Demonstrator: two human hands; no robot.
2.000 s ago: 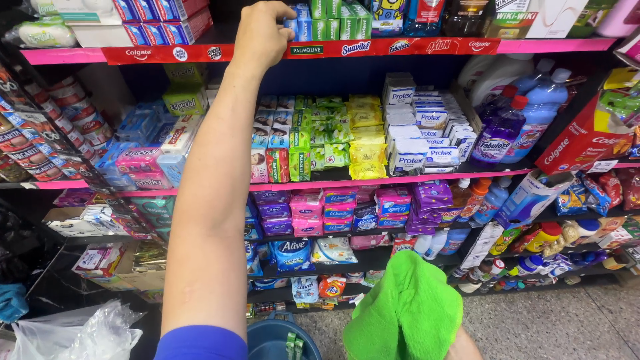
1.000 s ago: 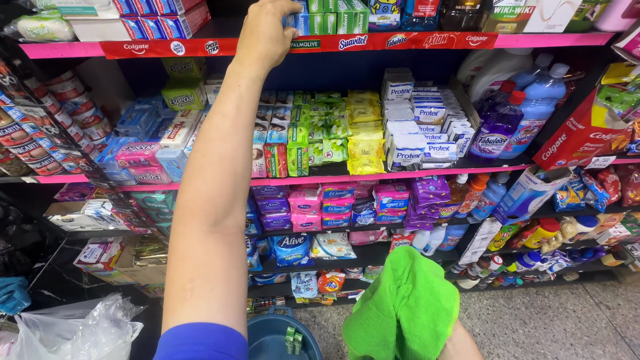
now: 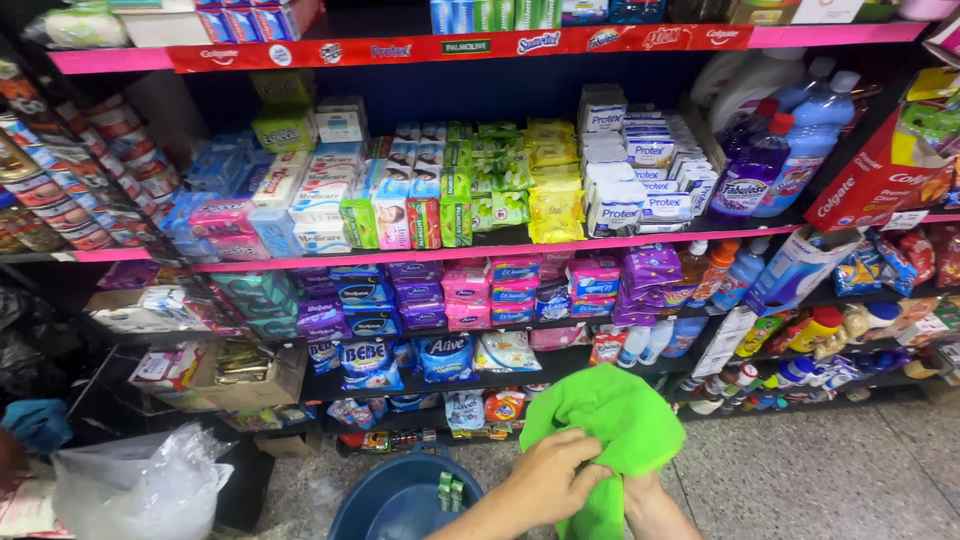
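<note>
A bright green cloth [image 3: 604, 420] hangs in front of the lower shelves, draped over my right hand [image 3: 651, 499], whose fingers it hides. My left hand [image 3: 551, 476] has its fingers closed on the cloth's near side. Below and to the left, a blue plastic tub [image 3: 390, 491] stands on the floor with a few small green-and-white boxes [image 3: 450, 491] in it. Upright green and blue boxes [image 3: 495, 13] stand on the top shelf. Soap packs, among them white Protex packs [image 3: 615, 202] and yellow packs [image 3: 556, 206], fill the shelf beneath.
Purple and blue cleaner bottles [image 3: 750, 169] and a red Colgate display box [image 3: 862, 176] stand at the right. Stacked cans [image 3: 56, 199] are at the left. A clear plastic bag [image 3: 142, 480] lies at lower left. Pink shelf edges [image 3: 832, 34] run across the view.
My left hand has come down from the small boxes on the top shelf and now grips the green cloth. The cloth was over my right hand before too.
</note>
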